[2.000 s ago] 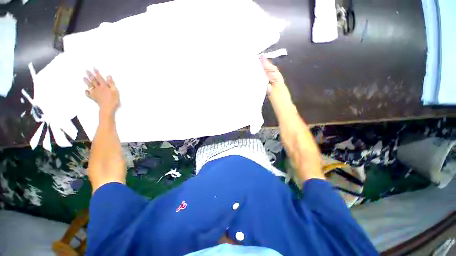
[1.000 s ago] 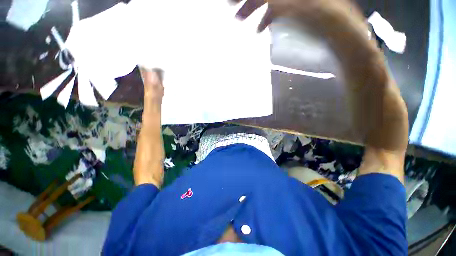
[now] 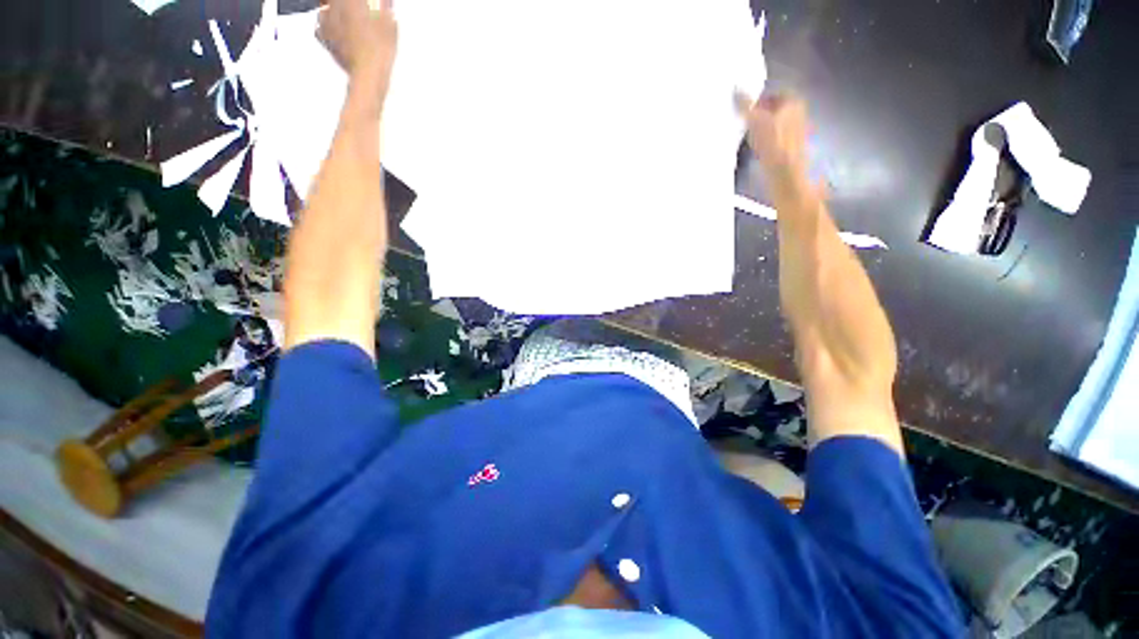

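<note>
A large white cut panel point(image 3: 562, 162) lies in front of me and overhangs the near table edge slightly. My left hand point(image 3: 360, 35) is closed at its left edge near the top of the picture, fingers curled on the panel. My right hand point(image 3: 772, 122) is at its right edge, with fingers curled and slightly blurred, gripping the edge. More white pieces with thin fanned strips point(image 3: 256, 150) lie to the left, partly under the panel. A thin white strip point(image 3: 856, 237) sticks out at the right.
The dark table point(image 3: 899, 325) has a wood edge. Dark-handled shears point(image 3: 999, 225) lie with white pieces point(image 3: 1055, 175) at the right. Pale blue material point(image 3: 1112, 406) is at the far right. A wooden stool point(image 3: 94, 477), scraps point(image 3: 162, 281) and a grey roll point(image 3: 1024, 574) are on the floor.
The panel has shifted and now hangs between both hands' edges. My left hand moved up to its left edge; my right hand came back from across it to the right edge. The view has shifted.
</note>
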